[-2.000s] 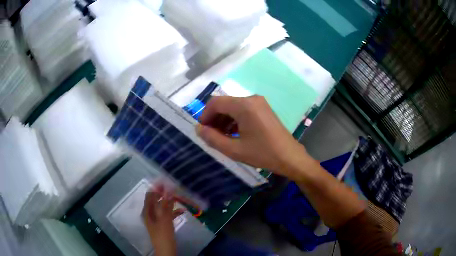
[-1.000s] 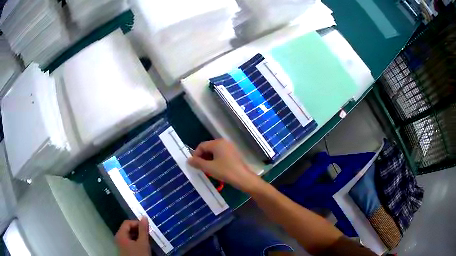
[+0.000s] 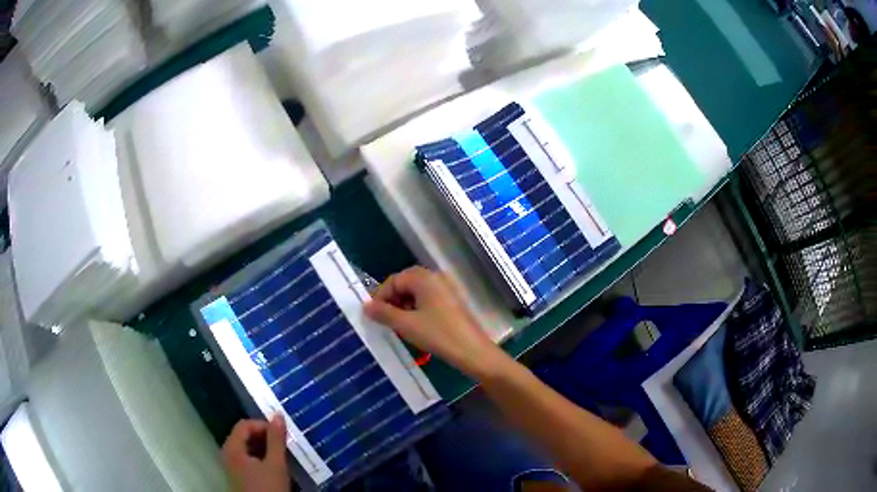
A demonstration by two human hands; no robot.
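Observation:
A dark blue solar cell layer (image 3: 317, 356) with thin pale lines and a white strip along two edges lies on a slightly larger grey clear plate (image 3: 204, 309) at the near edge of the bench. My right hand (image 3: 418, 312) pinches its right edge at the white strip. My left hand (image 3: 258, 454) pinches its lower left edge, partly cut off by the picture's bottom. A stack of solar cell layers (image 3: 524, 216) lies on a white board to the right, with a bright blue glare band across it.
A light-green sheet (image 3: 620, 149) lies beside the cell stack. White sheet stacks (image 3: 226, 159) fill the back and left. A thick pale-green stack (image 3: 144, 408) is at near left. A red scissors loop (image 3: 421, 359) shows by my right hand. A blue stool (image 3: 625, 351) stands right.
The cell layer, tilted in the air two seconds ago, now lies flat over the plate. Both hands have moved to its opposite edges. Since one second ago they have barely moved; the view shifted slightly.

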